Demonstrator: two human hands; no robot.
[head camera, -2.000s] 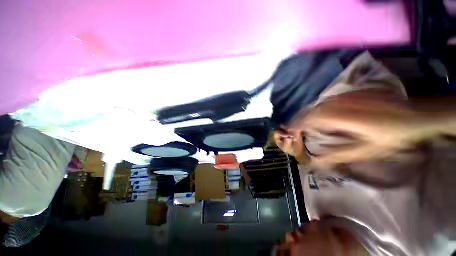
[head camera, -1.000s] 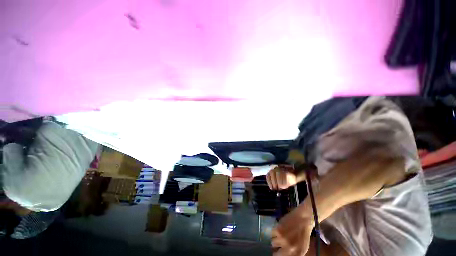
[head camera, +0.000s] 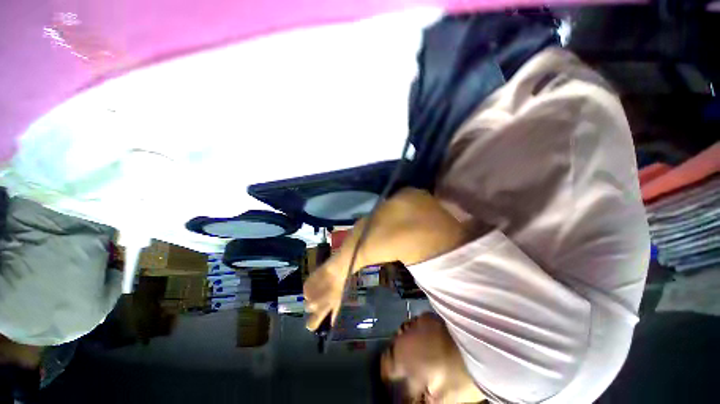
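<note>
The picture is upside down. Neither my left hand nor my right hand is in view. Nearest in front, a black framed panel (head camera: 272, 192) with a pale oval centre lies on white sheeting (head camera: 276, 102). Two black-rimmed round discs with pale faces, one (head camera: 245, 229) and another (head camera: 264, 254), are beside it. Another person's fist (head camera: 324, 292) holds a slim black corded driver (head camera: 322, 246), its tip close to the panel's edge; contact cannot be told. The cable (head camera: 363, 237) crosses that person's forearm. A small red item (head camera: 339, 238) is mostly hidden by the arm.
The person with the driver, in a pale shirt (head camera: 553, 158), fills the right side. A second person in a grey shirt (head camera: 55, 268) is at the left edge. A pink surface (head camera: 197, 31) borders the sheeting. Cartons (head camera: 178, 264) and stacked goods (head camera: 687, 229) stand around.
The view has shifted. The other person's forearm has moved left across the panel's edge, with the driver now visible in the fist. The long black part seen earlier on the sheeting is no longer visible.
</note>
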